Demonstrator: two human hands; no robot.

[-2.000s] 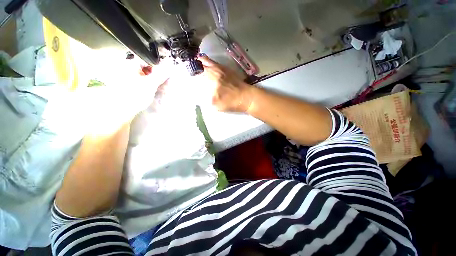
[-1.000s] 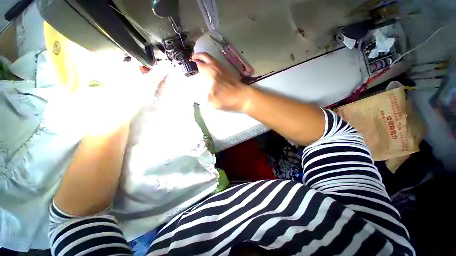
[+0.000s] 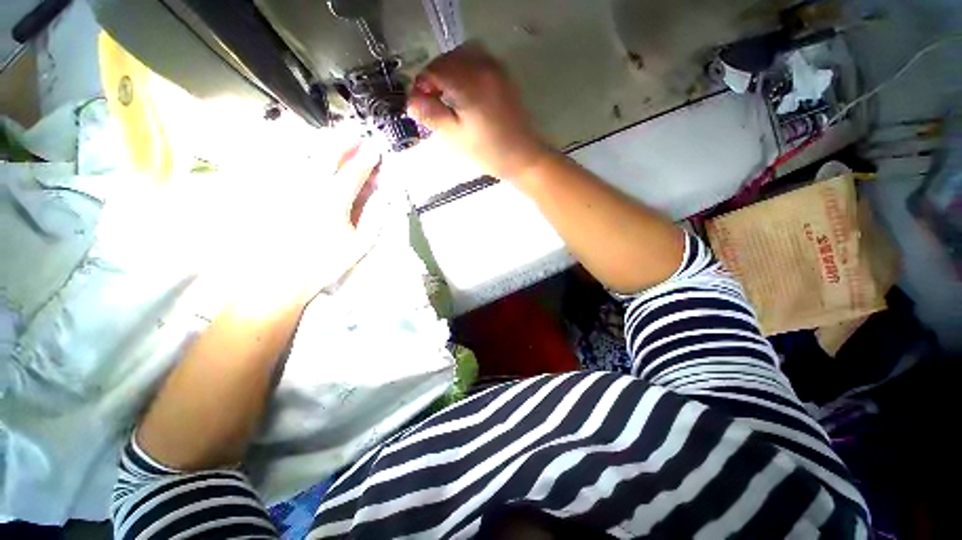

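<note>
The pale fabric [image 3: 348, 359] spreads from under the machine head over my lap, with a green floral edge [image 3: 427, 264] along its right side. The presser foot and needle area [image 3: 385, 111] is dark metal above strong glare. My left hand [image 3: 343, 206] lies on the fabric below the needle area; its fingers are partly washed out, so its hold is unclear. My right hand [image 3: 469, 111] is raised just right of the needle area, fingers curled. A small purple bit shows beneath its fingertips. The pink-handled snips are not visible, and whether my right hand holds them is unclear.
The machine bed [image 3: 591, 63] extends behind my right hand. A yellow piece [image 3: 132, 105] is at the left. A small tray with bobbins [image 3: 796, 121] and white scraps sits at the right. A kraft paper bag [image 3: 791, 258] hangs beyond the table's front edge [image 3: 506, 274].
My right hand has moved up and right from the fabric, over where the snips lay. My left hand has shifted slightly right and down, its fingers more visible. The fabric's green edge has barely moved.
</note>
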